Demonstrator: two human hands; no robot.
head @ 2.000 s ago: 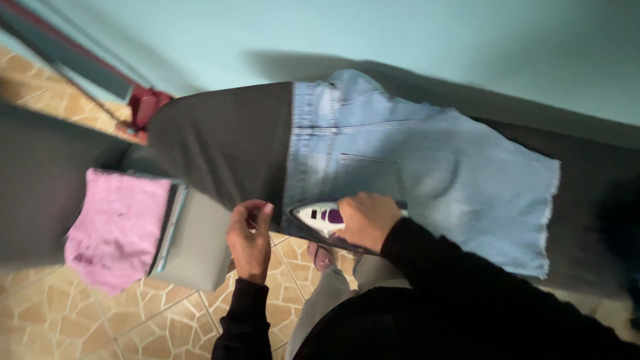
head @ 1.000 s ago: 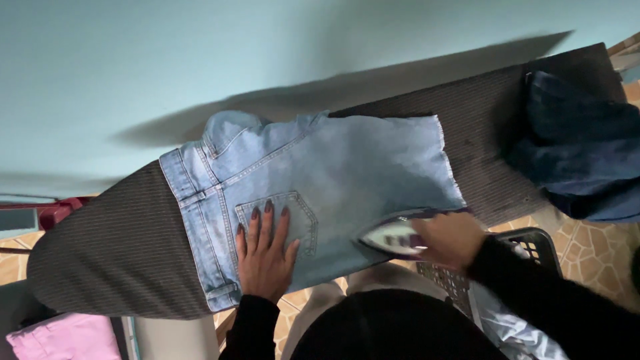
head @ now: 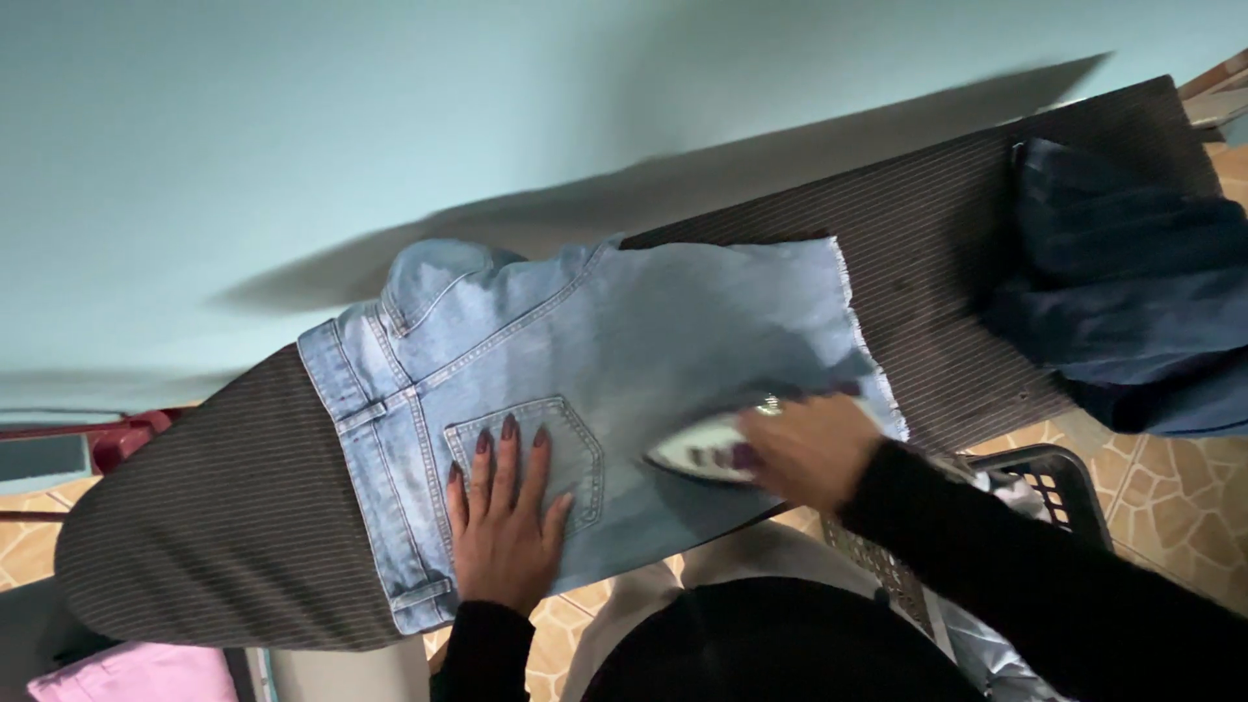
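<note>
Light-blue denim shorts [head: 673, 331] with a frayed hem lie on a dark striped ironing board [head: 224, 526], waistband to the left. My left hand [head: 507, 526] rests flat on the back pocket, fingers spread, holding nothing. Around the handle of a white and purple clothes iron [head: 697, 450] my right hand [head: 814, 448] is closed; both are blurred. The iron sits on the lower leg of the shorts, its tip pointing left, right of the pocket. Its soleplate is hidden from view.
Dark-blue denim [head: 1141, 292] lies bunched on the board's right end. A black plastic basket [head: 1082, 497] holding fabric stands below it. Folded pink cloth [head: 136, 673] is at the lower left. A pale blue wall [head: 487, 117] runs behind the board.
My left hand was raised by the waistband two seconds ago and now lies on the pocket. The iron has moved from the waistband area onto the leg. The view has shifted strongly.
</note>
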